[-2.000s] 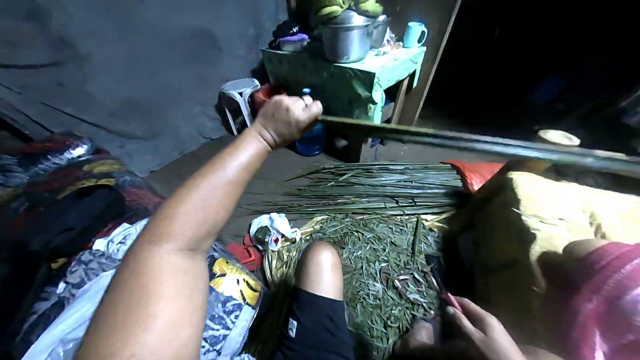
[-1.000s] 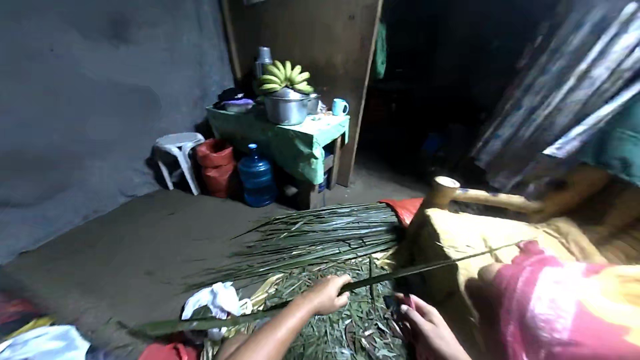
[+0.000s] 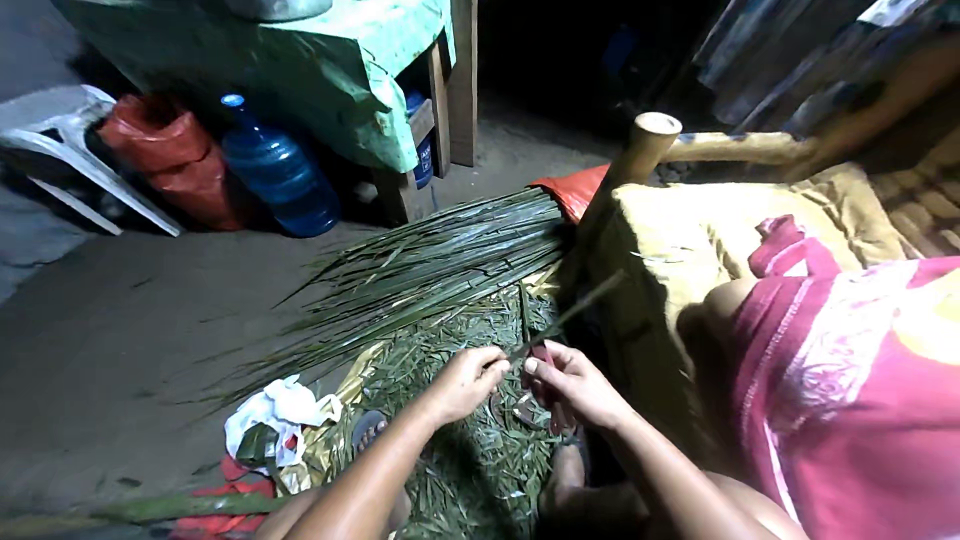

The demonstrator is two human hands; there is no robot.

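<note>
My left hand (image 3: 469, 381) pinches a narrow green leaf strip (image 3: 574, 309) near the middle of the view; the strip slants up to the right. Close beside it, my right hand (image 3: 574, 382) is closed on a red-handled cutting tool (image 3: 541, 354), whose dark blade lies against the strip or just behind it. Exactly where the blade meets the strip is hard to tell. Below both hands spreads a heap of cut green leaf pieces (image 3: 450, 457). Long leaf strips (image 3: 450, 255) lie in a bundle beyond the heap.
A bamboo bench (image 3: 652, 150) with a yellow cloth stands at right, where a person in pink cloth (image 3: 847, 390) sits. A white plastic bag (image 3: 281, 420) lies at left. Farther back are a blue water jug (image 3: 281, 176), a red sack (image 3: 172, 157), a white stool (image 3: 67, 142) and a cloth-covered table (image 3: 300, 67).
My left hand, stretched up and away to the left two seconds ago, has come down close beside my right hand. The view has tilted down.
</note>
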